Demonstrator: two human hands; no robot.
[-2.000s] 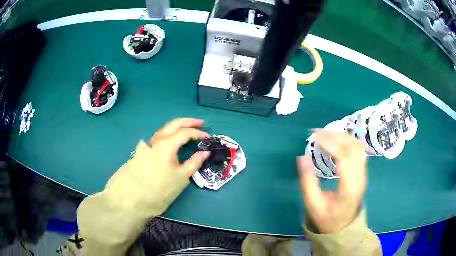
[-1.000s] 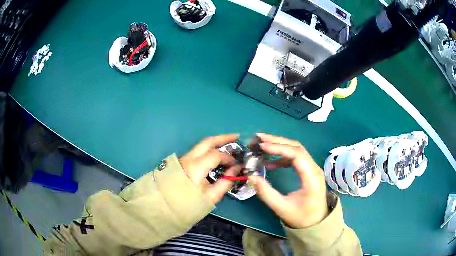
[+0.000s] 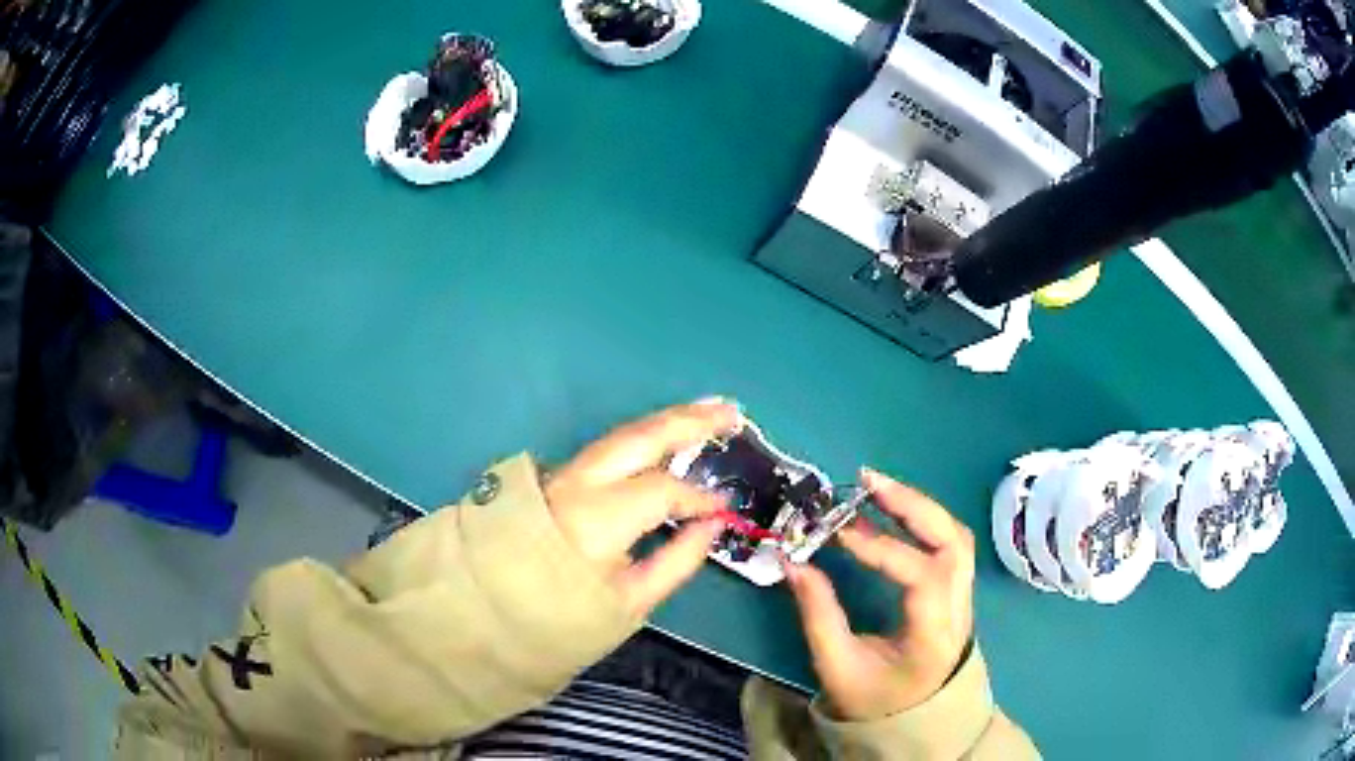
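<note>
A white plastic housing with dark electronics inside lies on the green bench just in front of me. A red wire crosses it. My left hand holds the housing's left side, its fingers on the rim and near the wire. My right hand grips a circuit board between thumb and fingers, tilted up at the housing's right side. Part of the housing is hidden by my fingers.
Two unfastened shell units stand at the upper left. A screw feeder is behind, with a black electric screwdriver over it. Fastened shell units lean in rows at right. Small white parts lie far left.
Both hands have come together at the housing; the right came from beside the fastened units. The board is now tilted up at its right side. The view has shifted.
</note>
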